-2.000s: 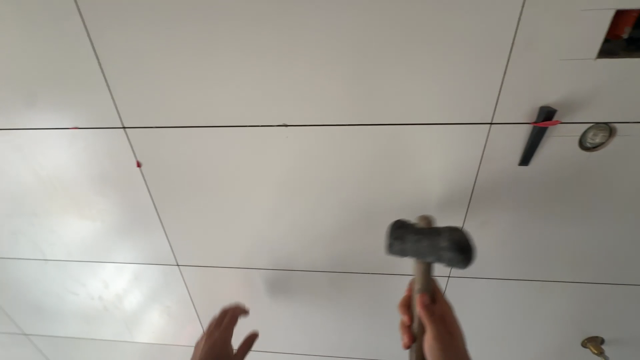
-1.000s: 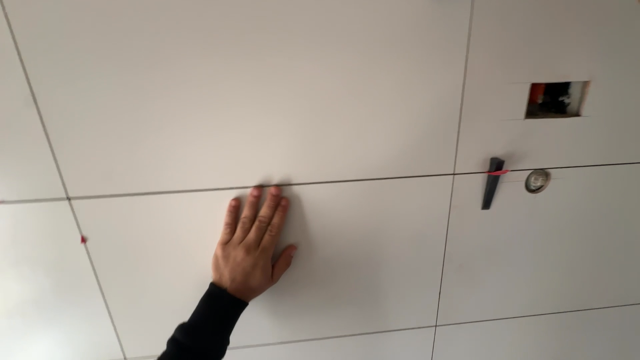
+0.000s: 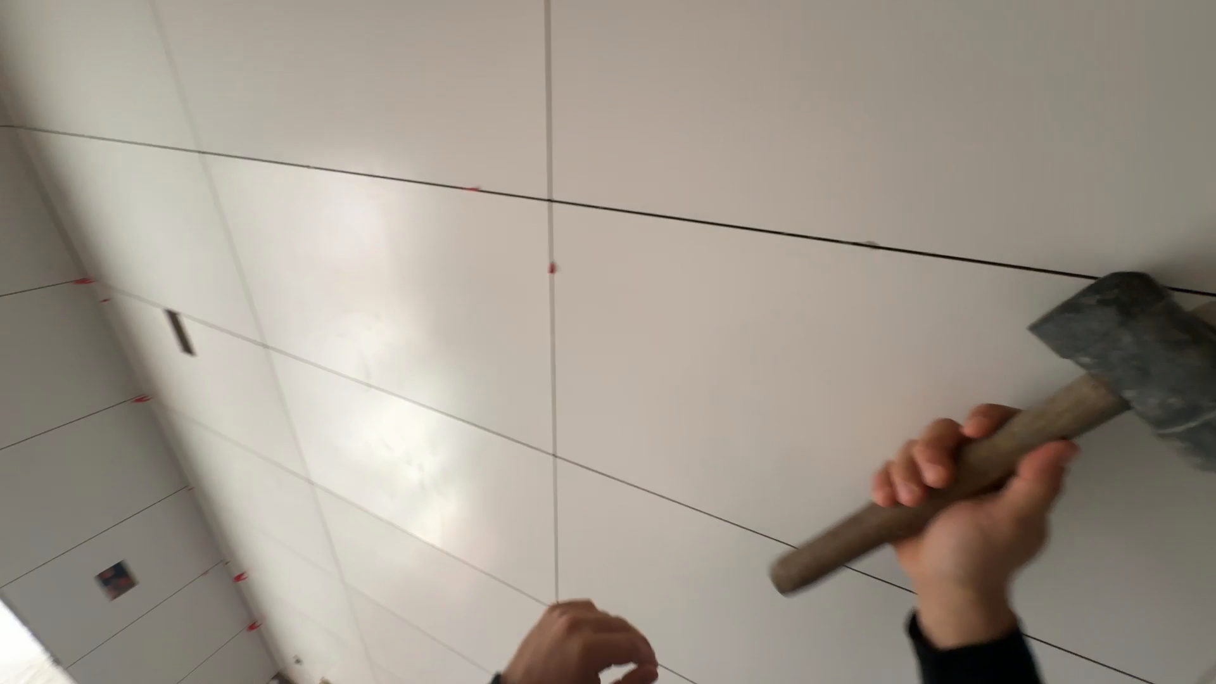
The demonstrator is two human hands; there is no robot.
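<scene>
My right hand (image 3: 978, 532) grips the wooden handle of a mallet with a dark rubber head (image 3: 1140, 351), at the right of the view. The mallet slants up to the right, and its head overlaps a long dark joint between large white wall tiles (image 3: 722, 380). Part of the head is cut off by the right edge. My left hand (image 3: 584, 646) is at the bottom centre, in front of the tiles, its fingers curled and holding nothing that I can see. Whether it touches the wall I cannot tell.
Small red tile spacers (image 3: 552, 269) sit in the joints, with more along the corner at left. A narrow dark slot or strip (image 3: 180, 332) shows on the tiled wall. The adjoining tiled wall at left has a square cut-out (image 3: 117, 579). Bright light enters at the lower left corner.
The view has swung strongly to the left. My left hand, flat against the tile one second ago, is now lower with curled fingers. The mallet, out of view then, is back in sight.
</scene>
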